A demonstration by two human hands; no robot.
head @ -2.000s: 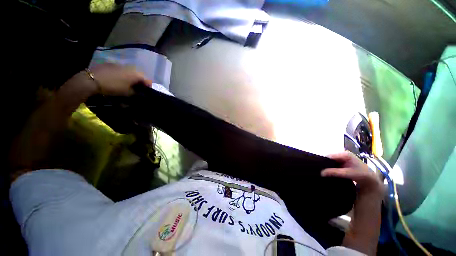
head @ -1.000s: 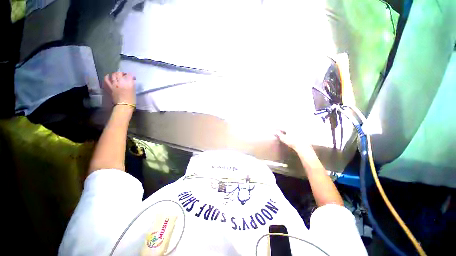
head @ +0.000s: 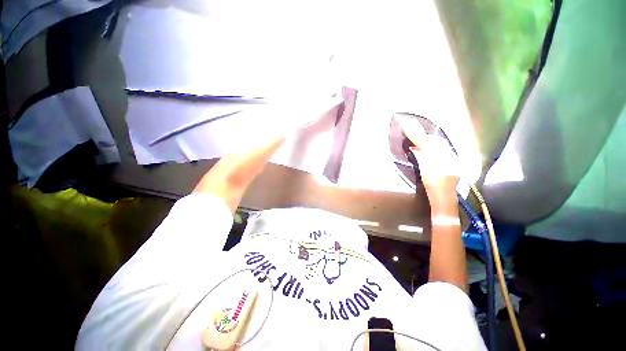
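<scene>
A pale garment panel [head: 178, 127] lies on the pressing table, with a thin dark line across it and a raised crease below. Its right end shows a purplish band [head: 340, 137], part of it washed out by glare. My left hand [head: 322, 113] is at that right end, near the top of the band; its fingers are lost in glare and their grip cannot be told. My right hand [head: 422, 154] is on the handle of the steam iron [head: 399, 140], to the right of the band and apart from it. The iron's pointed end faces away from me.
Pale pressed pieces [head: 58, 130] hang at the left table edge [head: 158, 188]. More pale cloth [head: 41, 24] is at the upper left. A blue steam hose [head: 489, 260] and a tan cable [head: 500, 274] run down at the right. Green-white sheeting [head: 583, 151] is at the right.
The dark cloth I held has been lowered, and a pale panel lies spread on the table. My left hand has moved right across it. My right hand has taken the iron and brought it left.
</scene>
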